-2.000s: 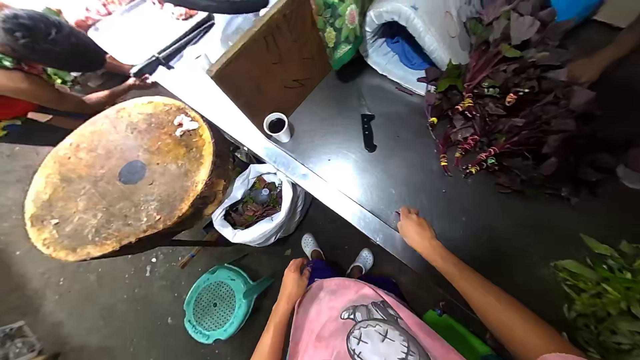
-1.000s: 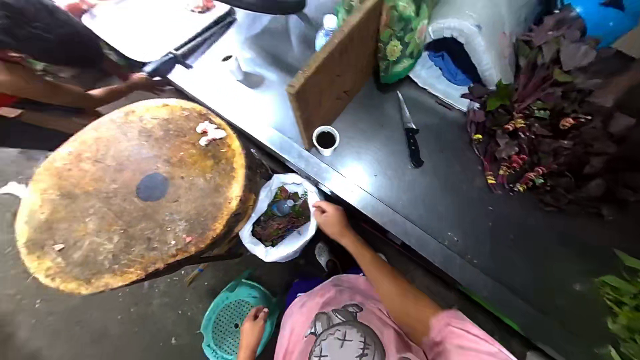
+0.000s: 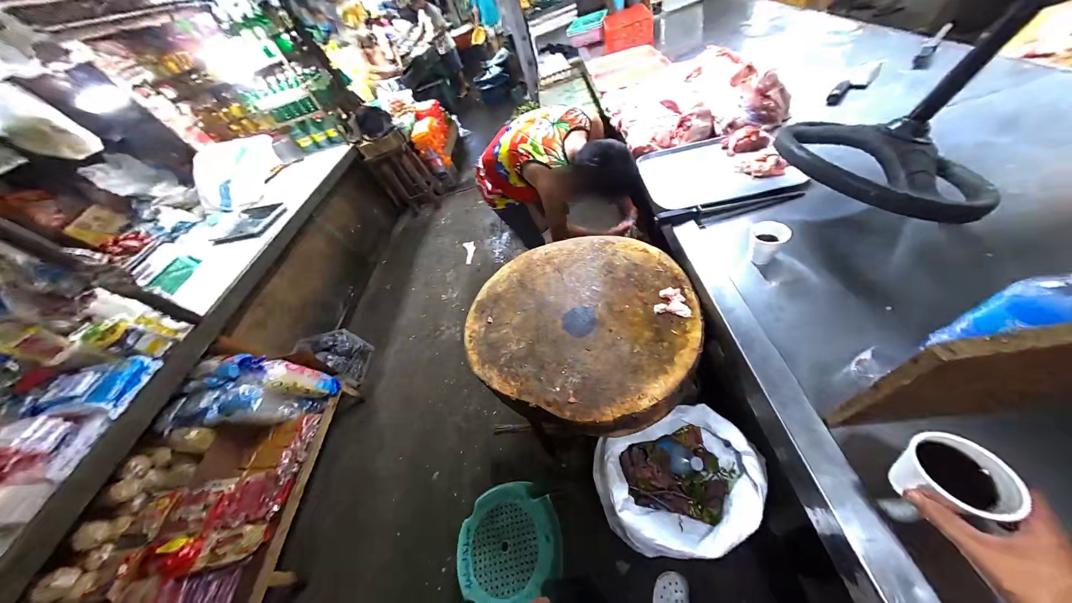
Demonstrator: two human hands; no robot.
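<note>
At the lower right, my right hand (image 3: 1009,544) has its fingers around a white cup (image 3: 961,479) of dark liquid, over the metal table (image 3: 804,402). A brown board (image 3: 963,368) stands just behind the cup. Only a bit of fingertip of my left hand shows at the bottom edge, by the green plastic stool (image 3: 507,544); its state is hidden. A white sack (image 3: 682,536) holding dark leaves and a plastic bottle is on the floor between the stool and the table. Beyond the sack is a round wooden chopping block (image 3: 586,335) with a small pale scrap on it.
Behind the block a person (image 3: 544,167) bends down beside the table. Raw meat (image 3: 703,100), a metal tray (image 3: 695,176), a second cup (image 3: 768,241), a knife (image 3: 854,82) and a steering wheel (image 3: 888,172) are on or above the table. Packaged goods (image 3: 209,502) line the left stall.
My right hand has gone from the sack's rim to the cup of dark liquid and taken hold of it. The view has swung left and up, showing the aisle and stall.
</note>
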